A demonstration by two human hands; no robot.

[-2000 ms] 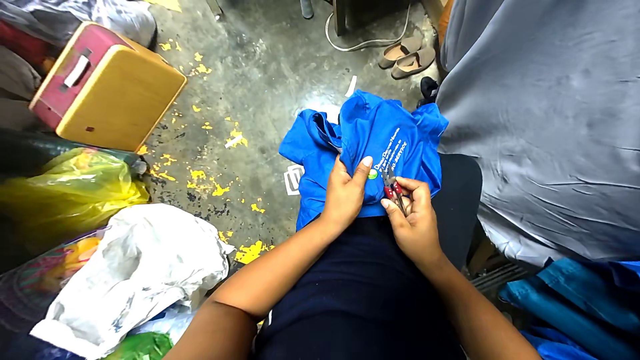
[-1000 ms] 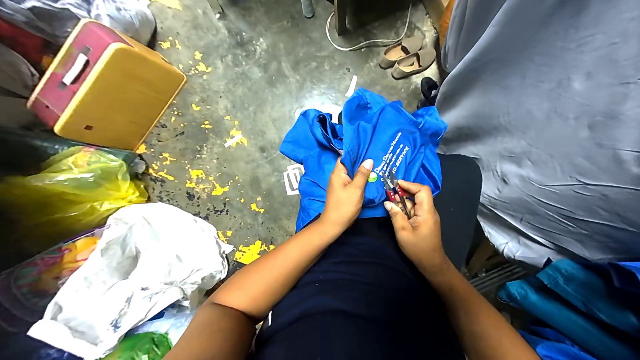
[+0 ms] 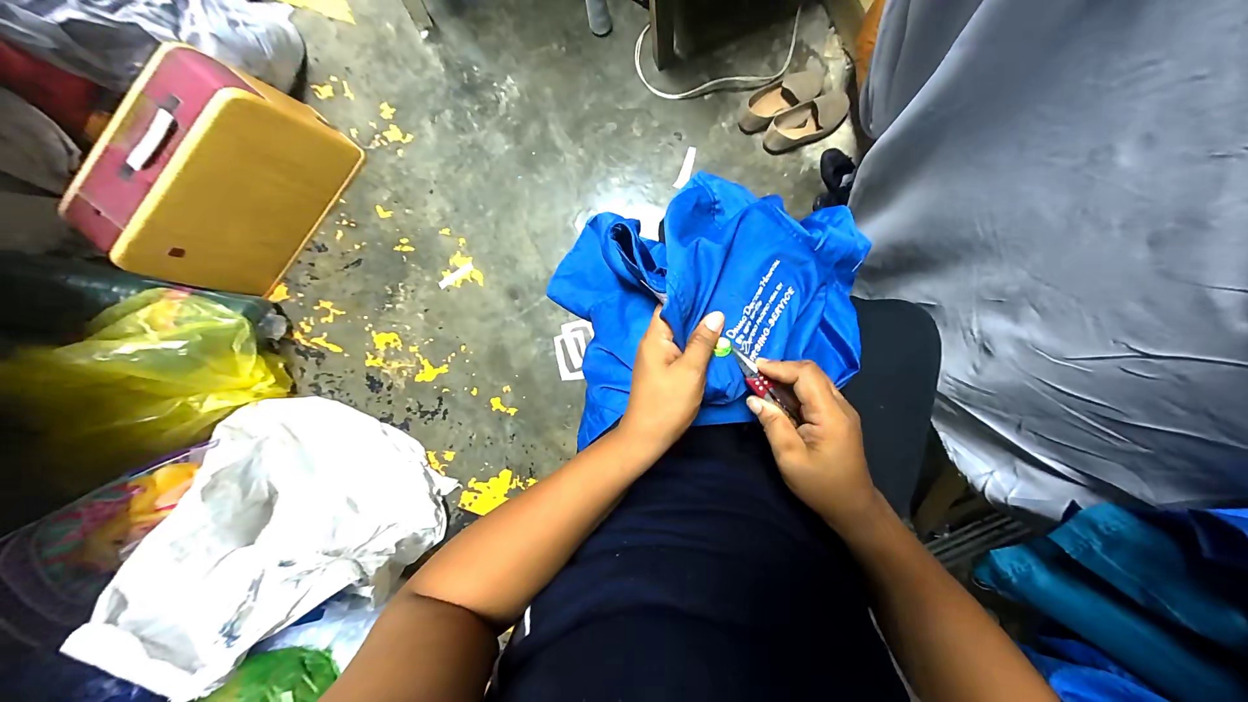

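Note:
A blue garment [image 3: 634, 361] with white lettering and a small green emblem lies bunched over my lap. My left hand [image 3: 673, 375] pinches its cloth, thumb on top beside the emblem, with the fingers partly hidden under the fabric. In my right hand [image 3: 814, 429] is a small red-handled cutting tool [image 3: 765, 387], perhaps thread snips; its metal tip touches or nearly touches the cloth at the lettering, just right of the emblem. The exact state of its blades is too small to tell.
A yellow and red case [image 3: 239, 185] stands at the upper left, above a yellow plastic bag [image 3: 166, 361] and a white bag [image 3: 273, 526]. Brown shoes [image 3: 804, 122] and a cable [image 3: 682, 95] lie on the floor ahead. Grey cloth [image 3: 1063, 244] hangs at the right, above teal fabric [image 3: 1102, 575].

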